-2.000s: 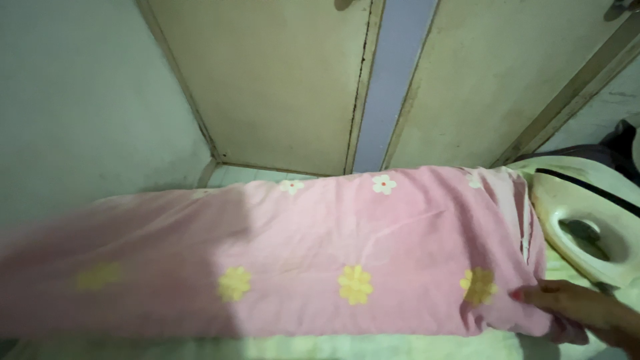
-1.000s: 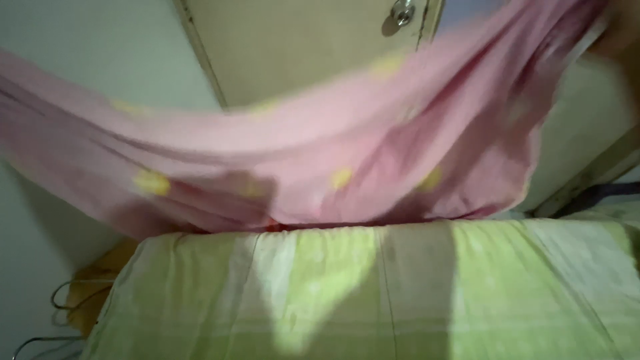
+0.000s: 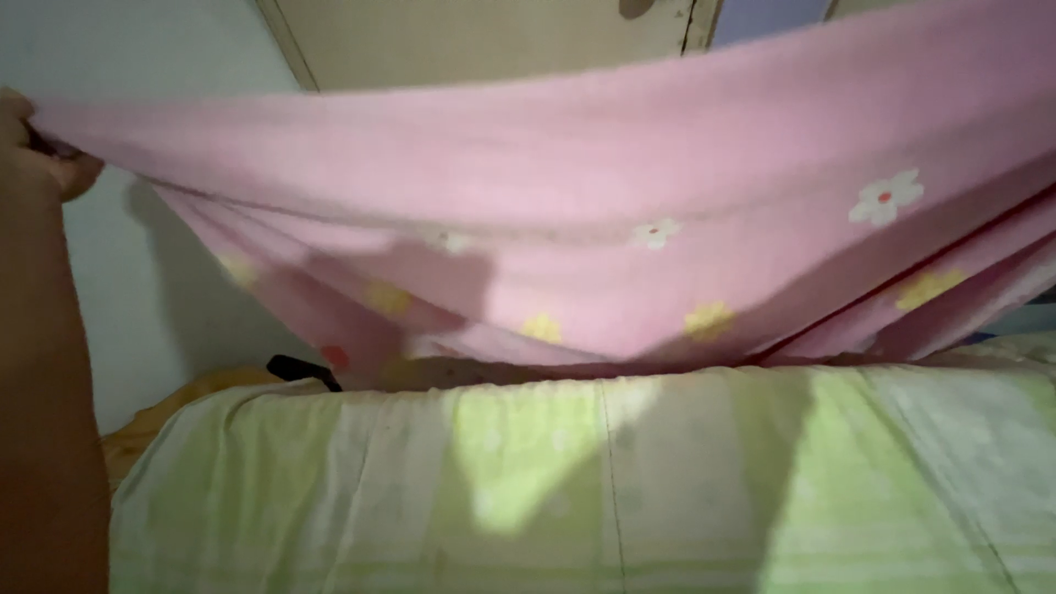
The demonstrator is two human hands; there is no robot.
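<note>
A pink cloth with white and yellow flowers (image 3: 577, 157) hangs in the air across the view, its upper edge stretched from left to right. At the upper left, my left hand (image 3: 49, 153) pinches one corner of it. The cloth runs out of view at the upper right, and my right hand is not seen. Its sagging lower folds reach the far edge of a green and white checked cloth cover (image 3: 528, 487), which has a rounded, padded look.
Behind the pink cloth are a pale door (image 3: 495, 41) and a light wall (image 3: 165, 58). A black object (image 3: 301, 370) and orange-yellow fabric (image 3: 186, 400) lie by the cover's far left corner.
The pink cloth lay flat two seconds ago with a hand at its right end. It was then lifted, baring the green cover, and is now spread wide. My left hand has come into view.
</note>
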